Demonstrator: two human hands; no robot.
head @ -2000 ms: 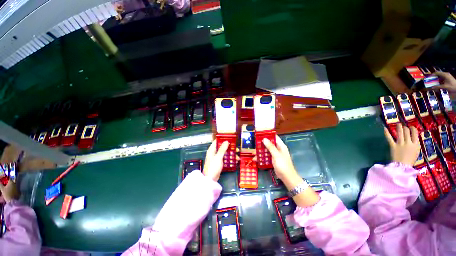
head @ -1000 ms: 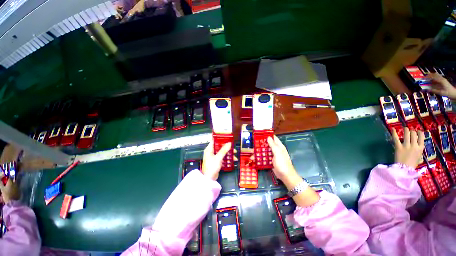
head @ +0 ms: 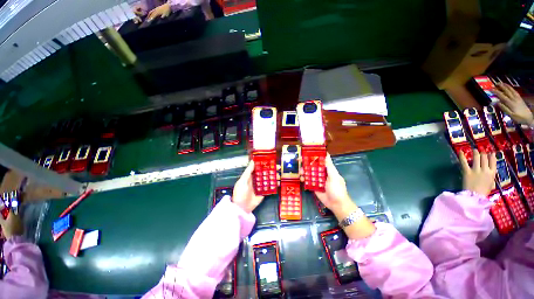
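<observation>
My left hand (head: pixel 247 188) holds an open red flip phone (head: pixel 265 169) upright, its upper half pale and bright. My right hand (head: pixel 332 185) holds a second open flip phone (head: pixel 314 166) beside it, also with a pale upper half. Fingers wrap the phones' outer sides and backs; both keypads are in sight. Between them a third open flip phone (head: pixel 290 198) lies over the clear blister tray (head: pixel 363 198), its screen lit. Phones with black faces and red rims (head: pixel 269 270) lie in the tray's near pockets.
A brown board (head: pixel 366 137) with papers (head: pixel 345 90) and a pen lies behind. Rows of phones (head: pixel 210 135) stand back left. A red pen (head: pixel 76 202) and small cards (head: pixel 91 239) lie left. At right, another person's hand (head: pixel 479 171) touches open phones near a cardboard box (head: pixel 468 58).
Both held phones have turned more squarely to view and show their full keypads; my thumbs have moved off the keys. At far right, another person's hand has shifted over the phones.
</observation>
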